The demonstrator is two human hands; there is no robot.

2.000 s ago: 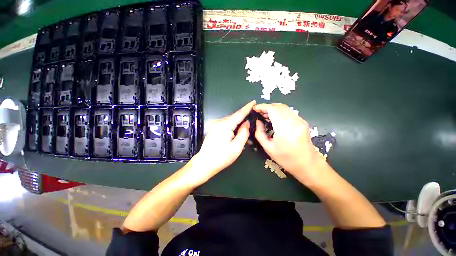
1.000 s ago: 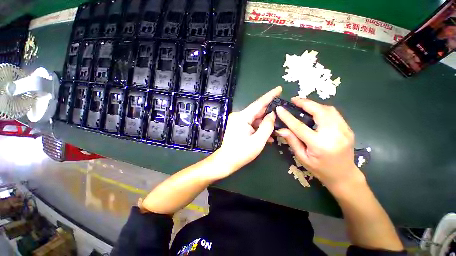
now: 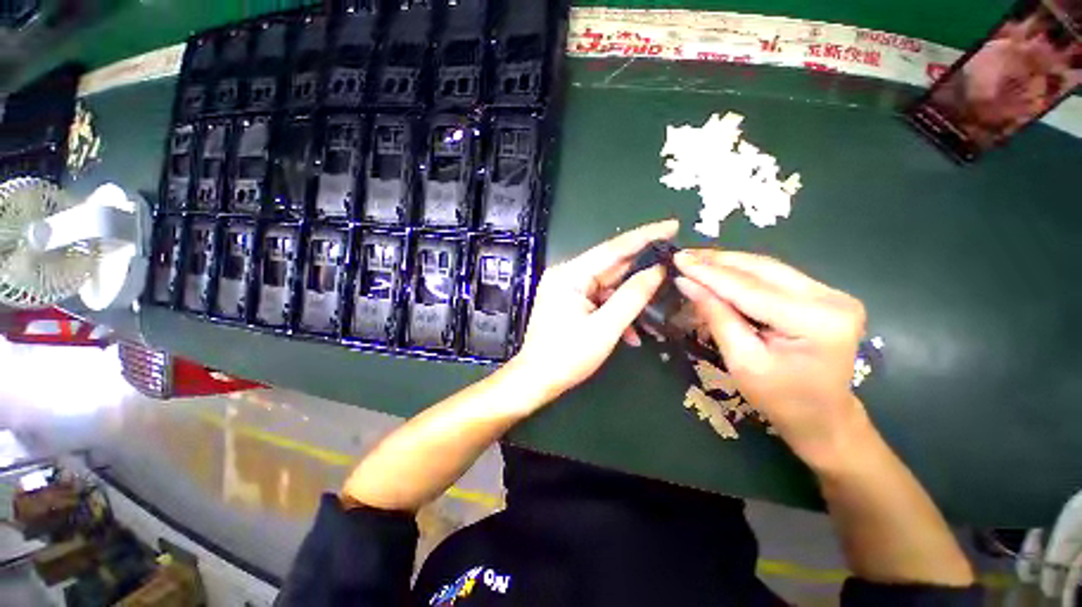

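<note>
A black device housing [image 3: 672, 311] is held tilted between both bare hands above the green bench. My left hand [image 3: 581, 306] grips its left end, thumb and forefinger at the top edge. My right hand [image 3: 777, 338] has its thumb and fingertips at the housing's upper end; whether they pinch a small part is hidden. A heap of cream pieces [image 3: 726, 174] lies beyond the hands. A nearer heap of tan pieces [image 3: 714, 403] lies partly under my right hand. Small black and pale pieces [image 3: 872, 356] show to its right.
A glossy black blister tray [image 3: 539, 178] holding rows of housings stands at left, with one pocket looking plain dark. A white desk fan [image 3: 89, 243] is left of it. A printed tape strip [image 3: 759, 45] runs along the back. A dark red printed rectangle [image 3: 997, 77] lies upper right.
Over the last second the housing has tipped more upright, and my right fingertips have moved to its upper end. The view has swung left since the earliest frame, then shifted slightly.
</note>
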